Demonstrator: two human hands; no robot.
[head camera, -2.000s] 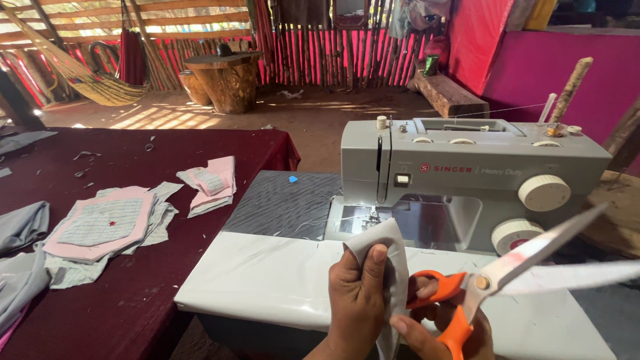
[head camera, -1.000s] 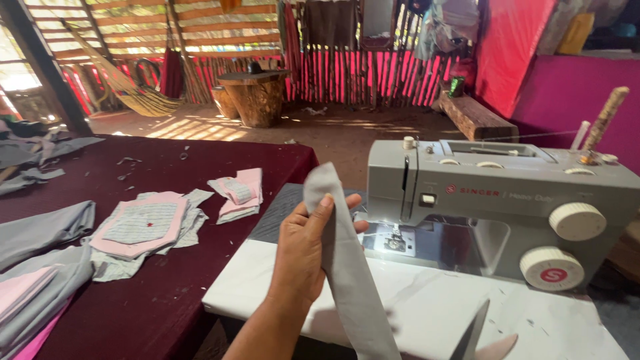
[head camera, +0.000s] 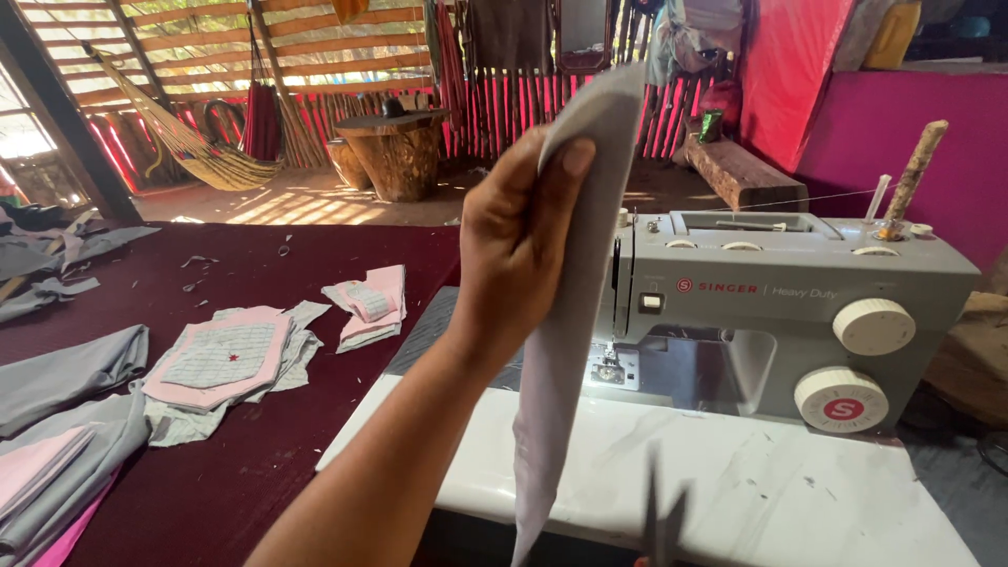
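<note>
My left hand (head camera: 516, 236) pinches a long folded strip of grey fabric (head camera: 579, 260) near its top end and holds it up in front of the sewing machine. The strip hangs down past the front edge of the white table (head camera: 709, 488). At the bottom edge, the blurred blades of scissors (head camera: 661, 508) point upward, slightly apart; only a sliver by the handles shows, so my right hand is hidden below the view. Behind the strip stands the grey Singer sewing machine (head camera: 787, 283), its lamp lit over the presser foot (head camera: 608, 370).
On the dark red cloth-covered table (head camera: 260, 480) lie pink and checked fabric pieces (head camera: 224, 358), a smaller fabric stack (head camera: 374, 307), folded grey cloth (head camera: 71, 378) and scraps. Farther back are a hammock (head camera: 197, 146), a stump table (head camera: 394, 161) and a wooden bench (head camera: 740, 173).
My left hand has lifted the grey strip higher. The orange-handled scissors, seen in my right hand two seconds ago, have dropped to the bottom edge, with that hand out of sight.
</note>
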